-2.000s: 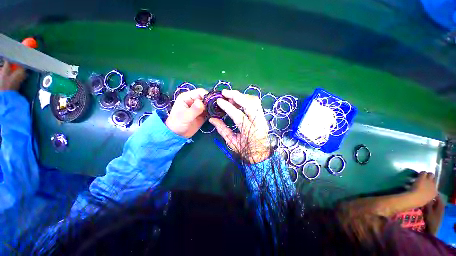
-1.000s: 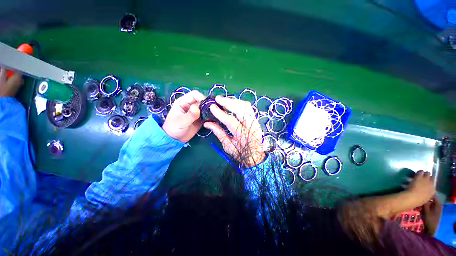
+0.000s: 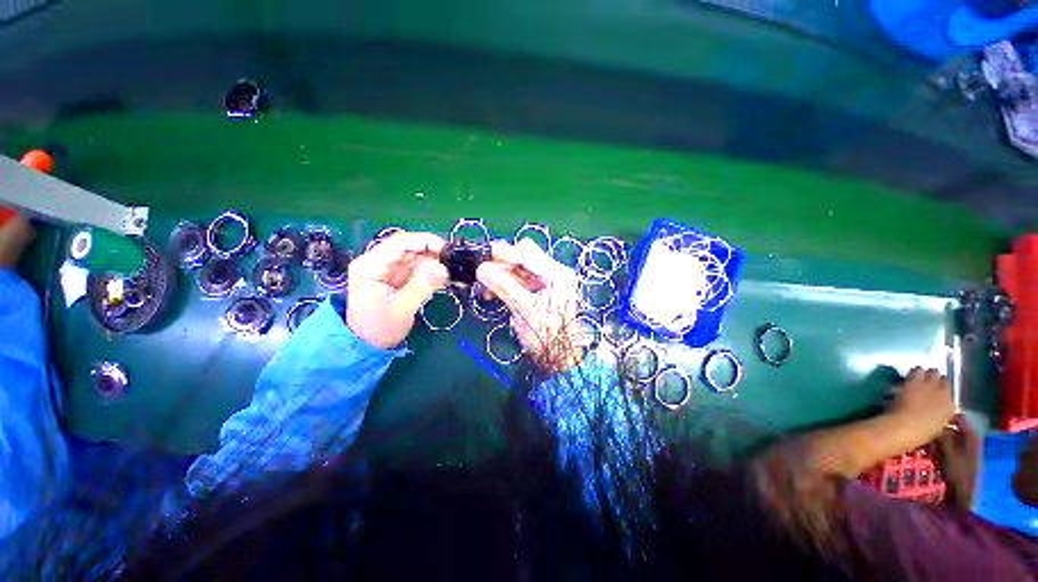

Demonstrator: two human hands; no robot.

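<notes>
My left hand (image 3: 393,287) and my right hand (image 3: 535,298) hold one dark round body (image 3: 464,262) between their fingertips, over the middle of the bench. The fingers cover its sides, so whether a ring sits on it cannot be told. Thin open rings (image 3: 673,387) lie behind, below and to the right of my hands. A thin blue stick (image 3: 486,362) lies just below my hands. A cluster of dark round bodies (image 3: 274,276) lies left of my left hand.
A blue tray (image 3: 715,323) of white hoops stands right of the rings. A dark round dish (image 3: 157,298) with small parts is far left, under a grey bar (image 3: 68,196). Neighbours' arms (image 3: 848,443) reach in at both sides. Red crates (image 3: 1021,330) are at the right.
The whole view has shifted, with the bench sitting lower and further left. My hands have changed their hold on the dark body, and my right fingers have moved to its right side.
</notes>
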